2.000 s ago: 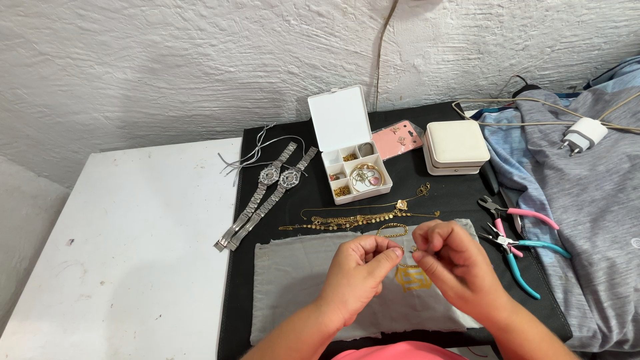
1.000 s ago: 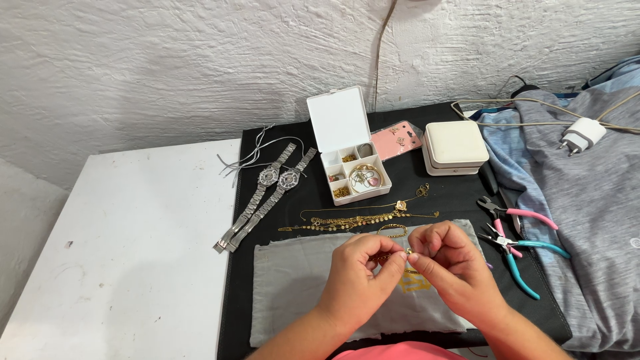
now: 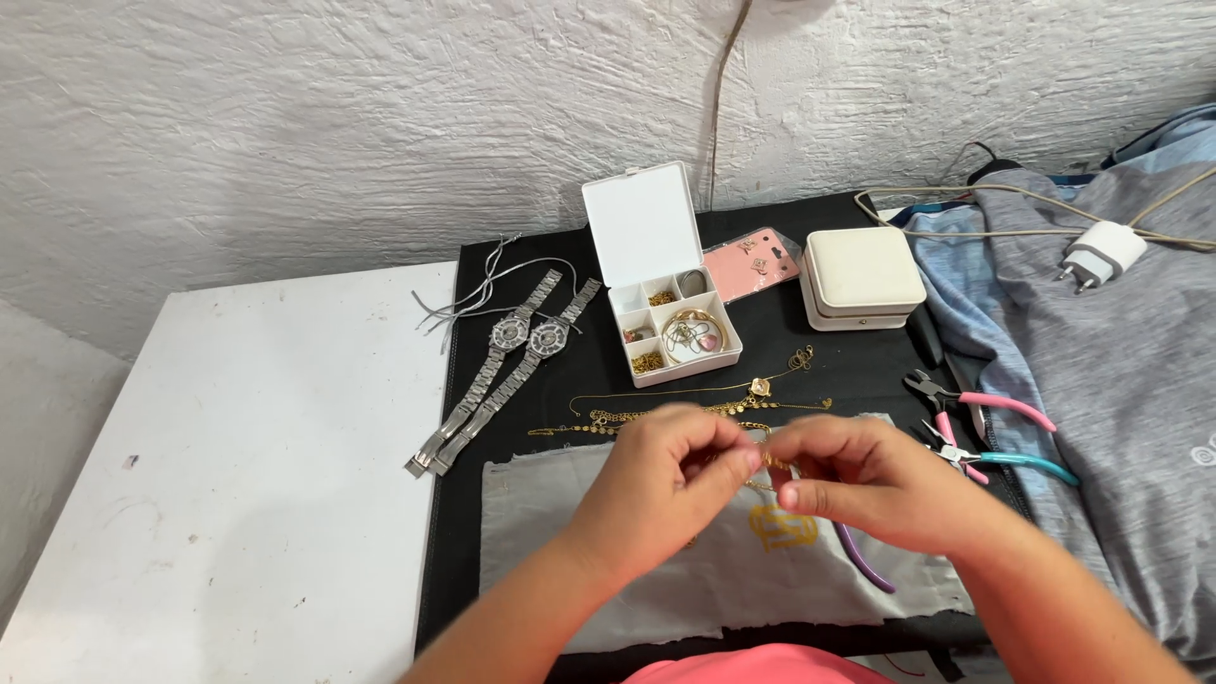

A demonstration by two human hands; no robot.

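Note:
Above a grey cloth with a yellow emblem, my left hand and my right hand hold a thin gold-coloured chain between their fingertips. The fingers hide part of it. Just beyond the hands, gold-coloured necklaces and chains lie on a black mat, one with a square pendant. A purple tool handle shows on the cloth beside my right hand. Pliers with teal handles and cutters with pink handles lie to the right.
An open white compartment box holds jewellery. Behind it are a pink earring card and a closed cream box. Two metal watches lie left, near grey cords. A white table surface extends left; clothing and a charger are right.
My hands have moved slightly apart, and more of the gold-coloured chain shows between them. The purple handle beside my right hand shows more fully.

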